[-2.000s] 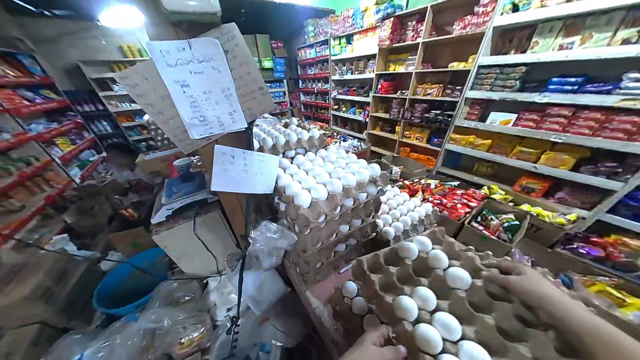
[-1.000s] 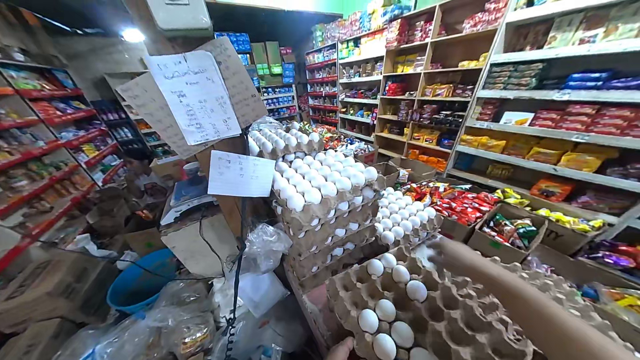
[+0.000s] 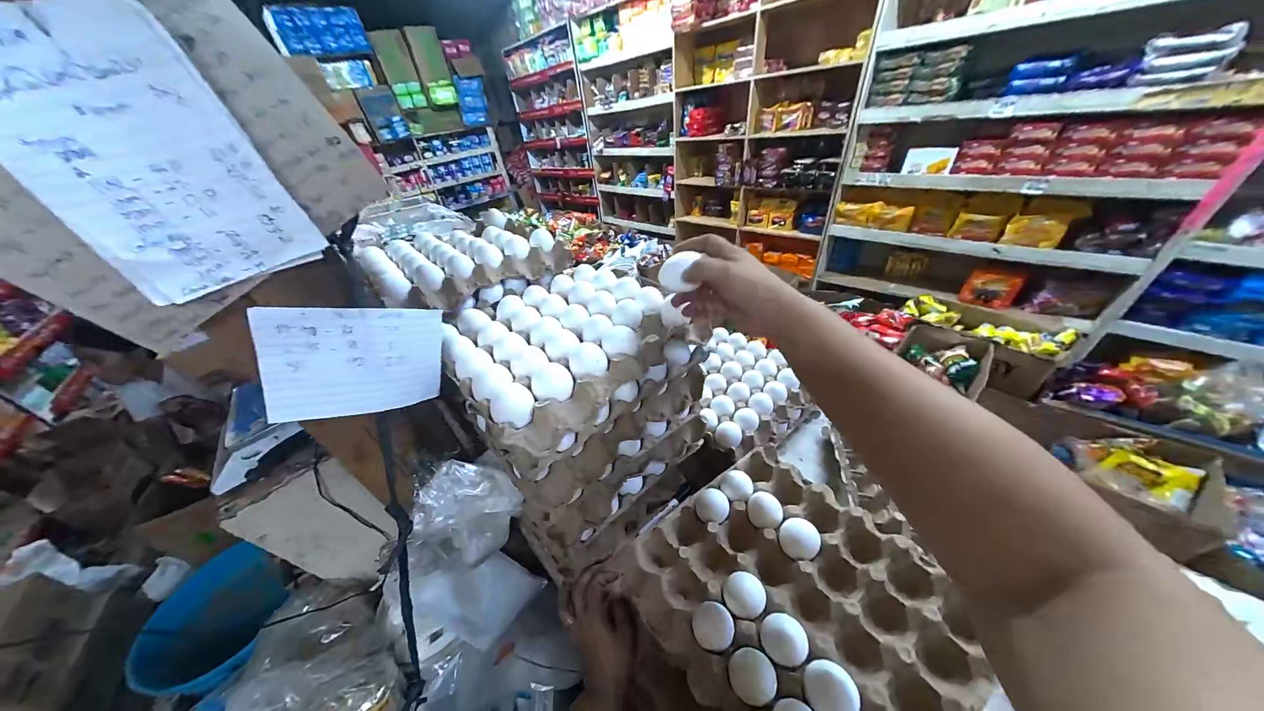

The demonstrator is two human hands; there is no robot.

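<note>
My right hand (image 3: 729, 286) holds a white egg (image 3: 679, 272) between thumb and fingers, at the back right corner of the top tray in a tall stack of egg-filled pulp trays (image 3: 592, 425). At the lower edge of the view, my left hand (image 3: 600, 622) is beside the near left edge of a partly filled pulp egg tray (image 3: 869, 583); its fingers are partly in shadow, and whether they grip the tray is unclear. Several white eggs (image 3: 785, 640) sit in that tray among bare cups. Another tray of eggs (image 3: 750, 385) lies behind it.
Handwritten sheets (image 3: 346, 360) hang at the left, by a dark cord (image 3: 400, 553). Below are clear plastic bags (image 3: 464, 513) and a blue tub (image 3: 207, 622). Cardboard boxes of packets (image 3: 1017, 360) stand at the right, before stocked shelves (image 3: 1007, 247). More egg trays (image 3: 454, 262) stand behind the stack.
My right hand has moved from over the partly filled tray to the top of the egg stack and now shows an egg in its fingers. The view has shifted closer to the stack.
</note>
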